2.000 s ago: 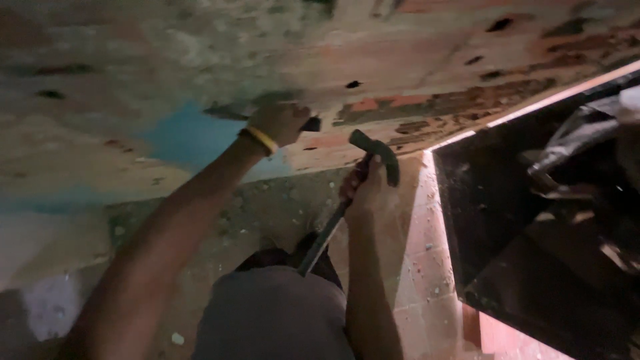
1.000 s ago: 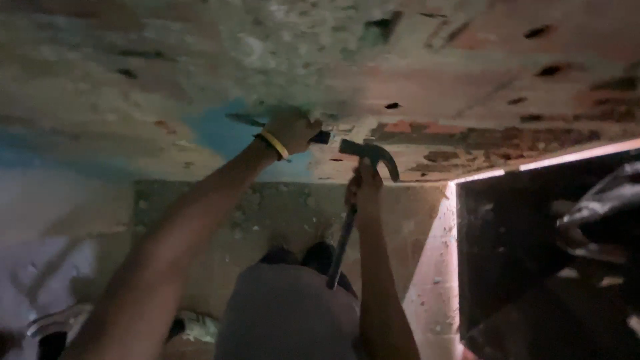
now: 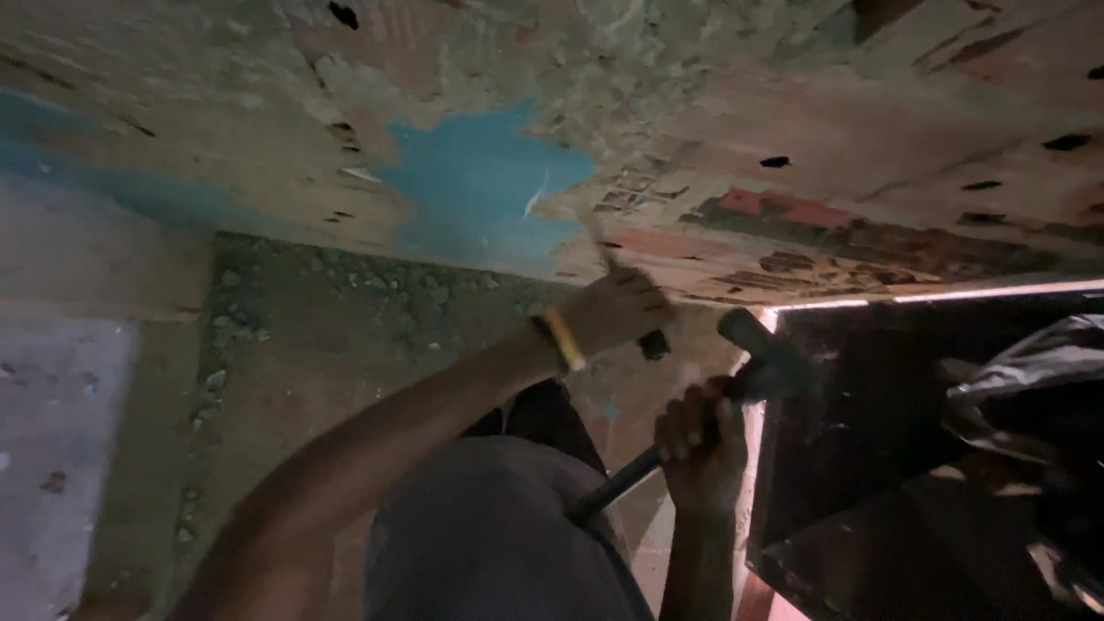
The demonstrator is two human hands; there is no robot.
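My left hand [image 3: 617,310], with a yellow band at the wrist, grips a chisel-like tool [image 3: 655,345]; its dark butt end sticks out below the fist and a blurred thin blade points up toward the wall. My right hand [image 3: 700,435] is closed around the handle of a claw hammer [image 3: 763,354], whose blurred head is to the right of the left hand, apart from the tool. Above both hands is the wall [image 3: 690,112], with rough plaster, exposed reddish brick and a patch of blue paint [image 3: 483,181].
Plaster rubble [image 3: 233,319] lies on the floor along the wall's foot. At the right stands a dark panel or box [image 3: 845,414] with clear plastic sheeting [image 3: 1026,371] on it. A pale slab or floor area [image 3: 60,448] is at the far left.
My left hand has drawn the tool back from the wall, where it was against the plaster. The hammer has moved away to the right of it. More of the blue patch shows.
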